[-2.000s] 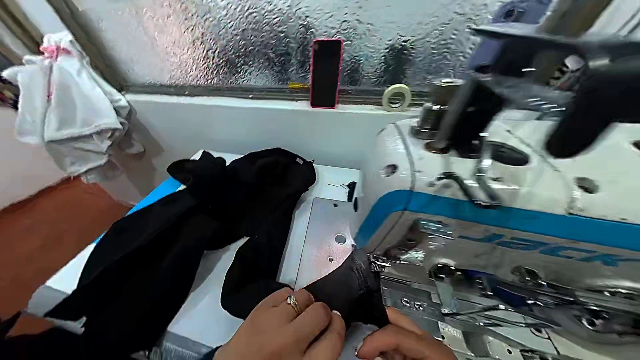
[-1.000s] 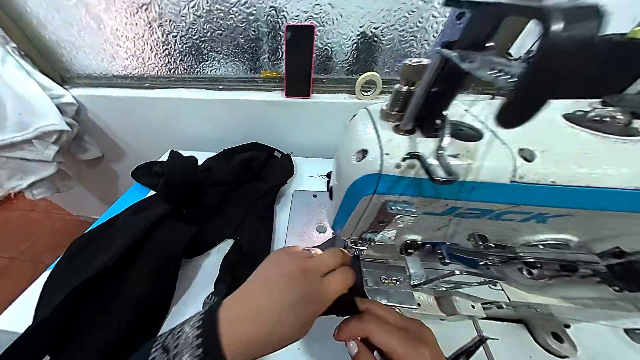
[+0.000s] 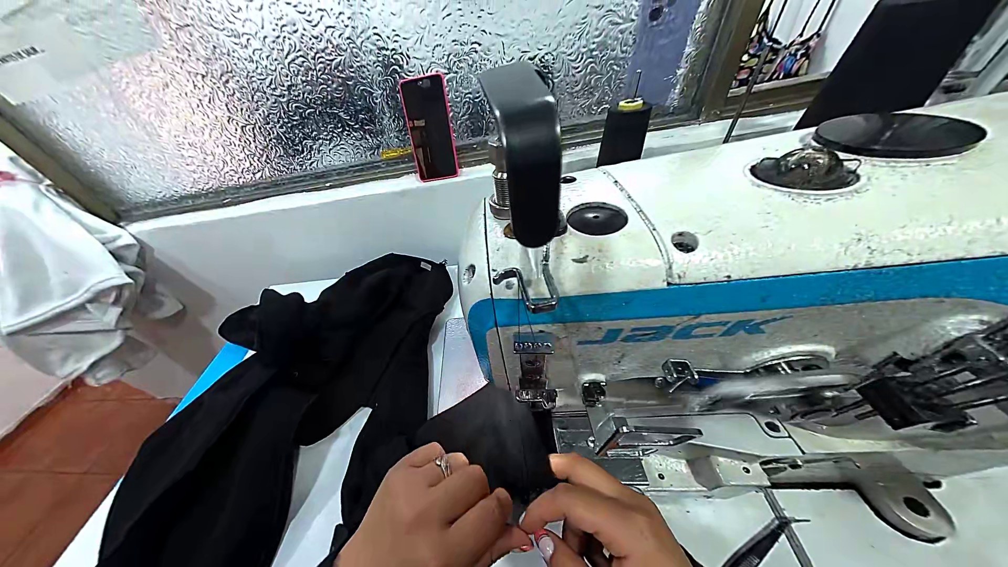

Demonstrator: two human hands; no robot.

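Observation:
A black fabric garment point(image 3: 339, 354) lies on the white bed of a Jack industrial sewing machine point(image 3: 709, 331). Part of the black cloth point(image 3: 496, 441) reaches the presser foot point(image 3: 535, 394). My left hand point(image 3: 433, 512), with a ring on one finger, grips the near edge of this cloth. My right hand point(image 3: 606, 512) pinches the same edge just to the right, the fingertips of both hands close together. The needle tip is hidden at the foot.
Tweezers or thread snips point(image 3: 760, 543) lie right of my right hand. A phone in a pink case point(image 3: 429, 126) leans on the window ledge. A black thread cone point(image 3: 624, 130) stands behind the machine. White cloth point(image 3: 63, 291) hangs at the left.
My left hand has moved back from the presser foot toward the near edge of the cloth, beside my right hand. More black cloth shows in front of the foot. The view has shifted.

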